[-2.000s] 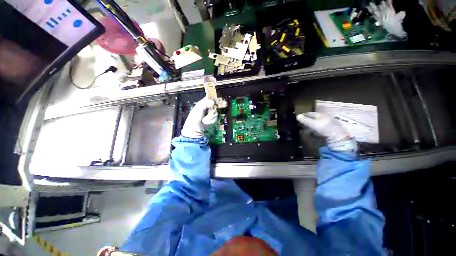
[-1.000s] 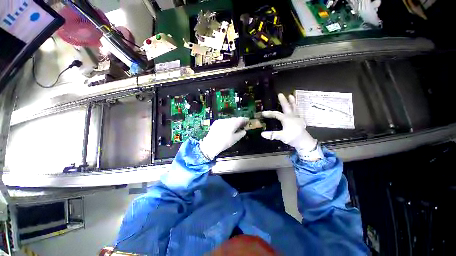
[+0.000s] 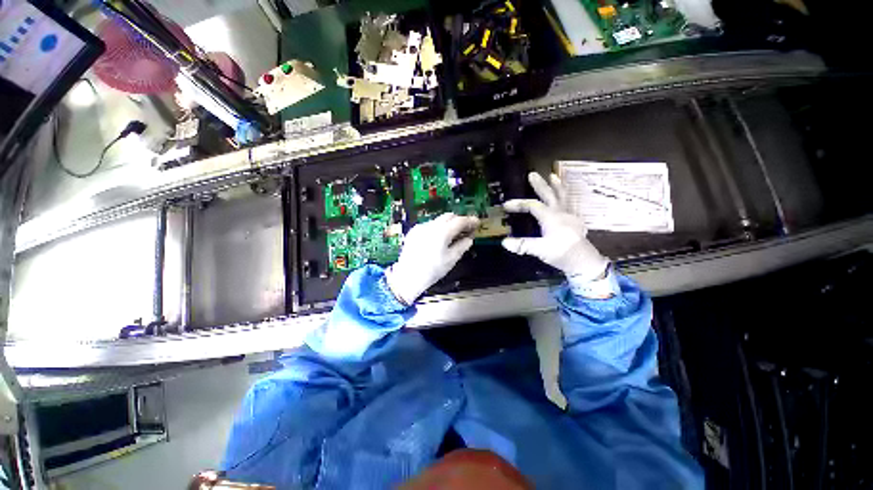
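Two green circuit boards lie side by side in a black carrier [image 3: 330, 287] on the conveyor. The left board [image 3: 364, 234] is uncovered. The right board [image 3: 433, 189] is partly hidden by my hands. My left hand [image 3: 431, 254], in a white glove, is over the right board's lower part, its fingertips on a pale metal bracket [image 3: 493, 224]. My right hand [image 3: 560, 233], also gloved, is at the bracket's other end, thumb and fingers spread apart. Whether the right fingertips touch the bracket is hard to tell.
Behind the conveyor rail [image 3: 239, 160] stand a tray of pale brackets [image 3: 394, 72], a bin of black-and-yellow parts [image 3: 493, 48] and a control box [image 3: 289, 86]. A white paper sheet [image 3: 617, 196] lies right of the carrier. A monitor [image 3: 43, 57] and pink fan [image 3: 144, 57] are at the left.
My left hand has brought the bracket from the left board's side down to the right board. My right hand has moved left beside it. The camera view has shifted too.
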